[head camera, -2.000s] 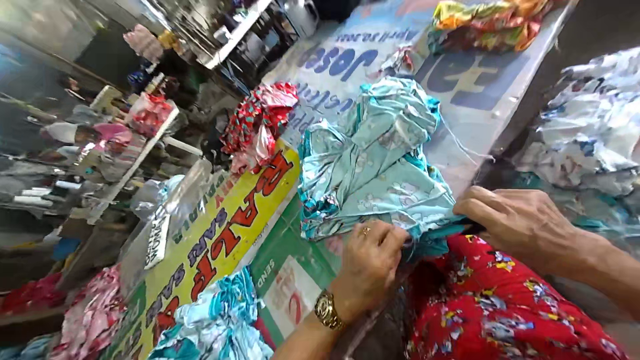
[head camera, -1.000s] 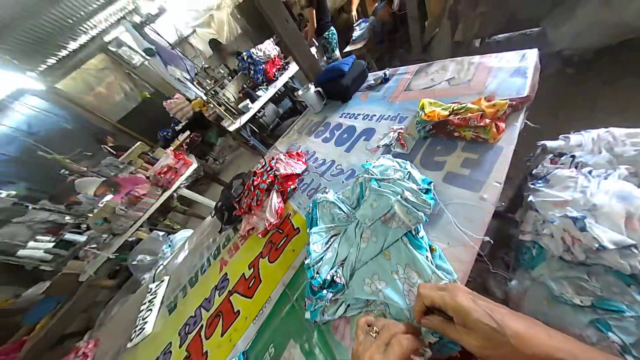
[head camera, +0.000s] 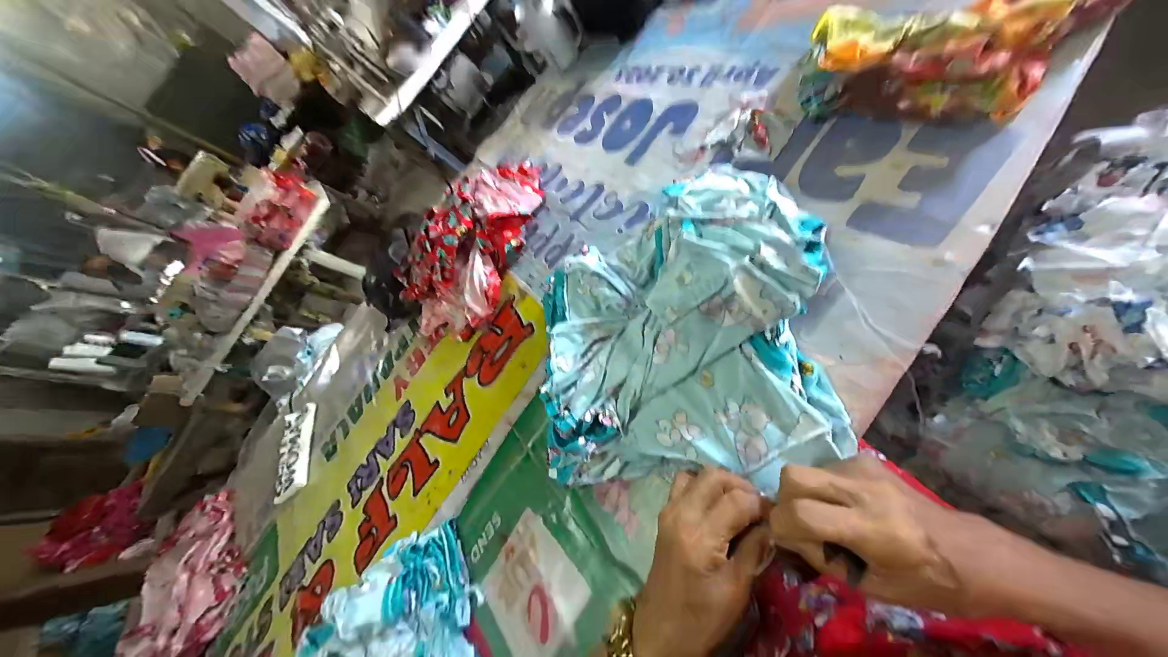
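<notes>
A pile of light teal floral fabric pieces (head camera: 693, 338), gathered and folded, lies on the table in front of me. Its near edge is pinched in my left hand (head camera: 707, 547), which wears a gold watch at the wrist. My right hand (head camera: 849, 520) is closed beside it, fingertips meeting the left hand's at the cloth's near corner. Something small and dark shows between the fingers of the right hand; I cannot tell what it is. Below both hands is red patterned cloth (head camera: 821, 616) over my lap.
Printed tarpaulins cover the table (head camera: 876, 319). Red patterned fabric (head camera: 470, 246) lies left, a yellow and orange bundle (head camera: 949, 55) at the far end, a light blue bundle (head camera: 401, 593) near left. White and teal cloth (head camera: 1077, 319) is heaped at right. Cluttered shelves (head camera: 265, 283) stand left.
My hands have drawn close together at the near edge of the teal fabric; two seconds ago they were apart along it. The view has tilted down since one second ago.
</notes>
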